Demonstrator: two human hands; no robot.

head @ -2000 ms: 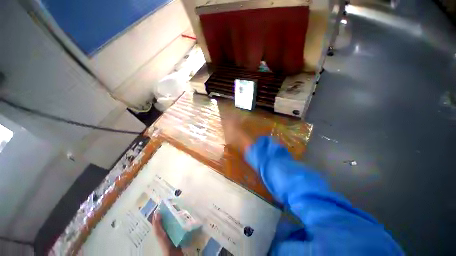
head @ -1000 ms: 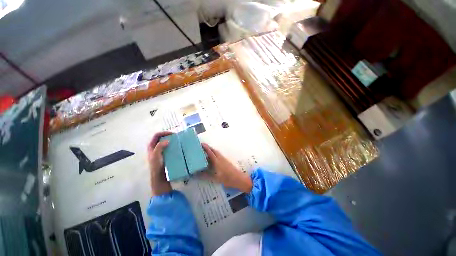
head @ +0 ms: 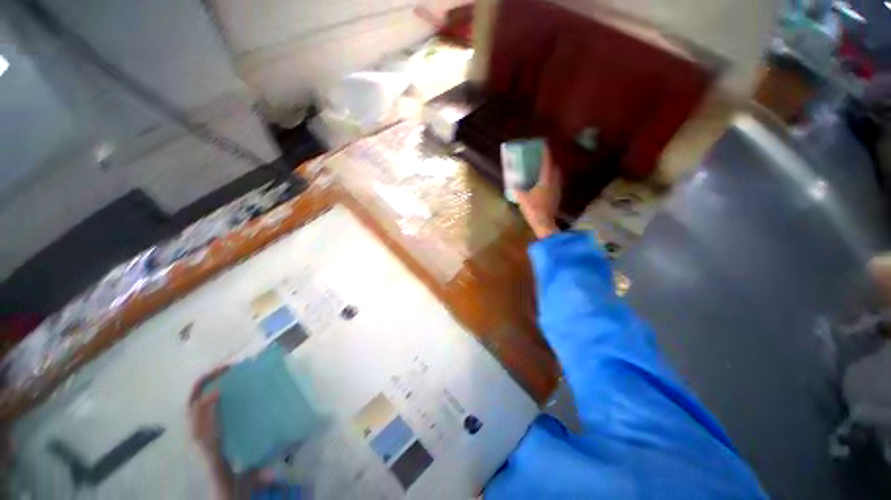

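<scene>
My left hand holds teal cartons at their left side, over the printed cover sheet. They are blurred, and I cannot tell their number for certain. My right hand is stretched forward to the tunnel outlet and is closed on another small teal carton with a whitish face. That carton is at the near edge of the dark rollers. A small pale thing, perhaps another carton, shows at the foot of the dark red curtain.
The table has a shiny orange-brown taped edge and clear film over its far part. Crumpled white plastic lies left of the outlet. Grey floor is on the right. A blurred hand or arm shows at the right rim.
The view has swung towards the tunnel outlet. My right hand has left the cartons over the sheet, reached forward and taken hold of one at the rollers. My left hand still holds its cartons.
</scene>
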